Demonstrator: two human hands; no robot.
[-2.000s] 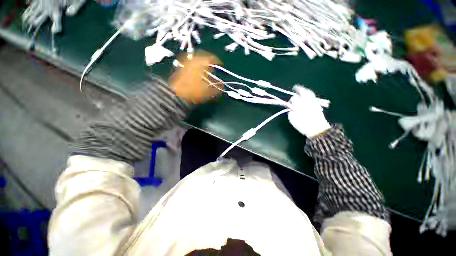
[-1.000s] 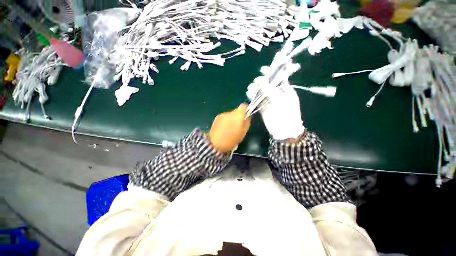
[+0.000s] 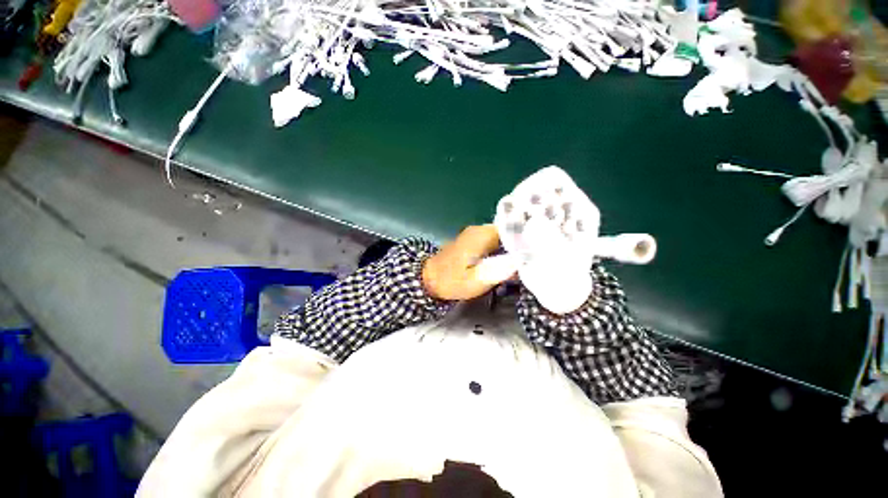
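Observation:
My right hand, in a white glove, is closed around a group of white cable leads close in front of my body. The round plug ends of the group point up towards the camera. One thicker white plug sticks out to the right of the glove. My left hand, bare, is against the left side of the group with its fingers partly hidden; its exact grip is hard to see. The loose cable pile lies at the far side of the green table.
Tied cable bundles lie at the right and far left. A clear plastic bag, white scraps and one lead are at left. A blue stool stands on the floor. A yellow and red lump is far right.
The cable group has come closer to my body and turned, from lying lengthwise to plug ends facing up. Both hands are together at it. The view has shifted.

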